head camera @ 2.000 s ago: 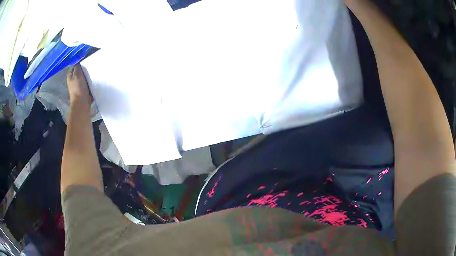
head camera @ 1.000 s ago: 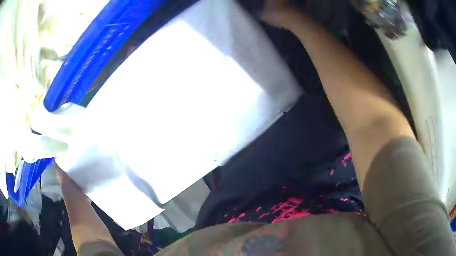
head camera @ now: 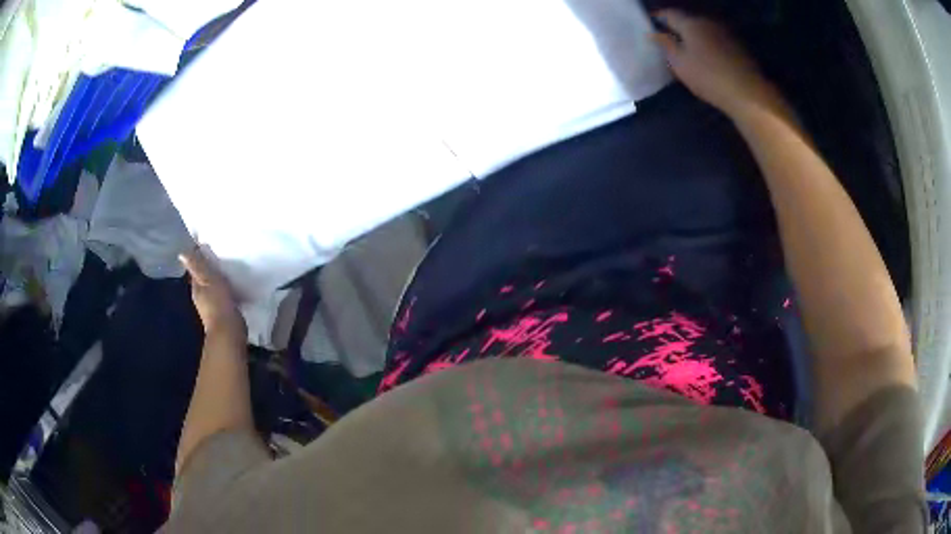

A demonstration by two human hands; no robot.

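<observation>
A large bright white piece, paper or cloth [head camera: 386, 115], spans the upper middle of the view over my lap. My left hand [head camera: 214, 292] is at its lower left corner, with the edge between the fingers and thumb. My right hand [head camera: 701, 61] is at its right edge, where the white piece looks greyer and bends down; some fingertips are hidden in dark shadow. The white piece is overexposed, so its surface detail is lost.
A blue slatted plastic container [head camera: 89, 120] with white material over it stands at the upper left. Greyish cloth or paper pieces [head camera: 355, 287] hang below the white piece. My dark clothing with pink splashes [head camera: 667, 349] covers my lap. A pale curved table edge [head camera: 918, 156] runs down the right.
The white piece has turned flatter across my lap and shifted up in view. My left hand shows more fully at its corner; my right hand has moved right and down onto its right edge.
</observation>
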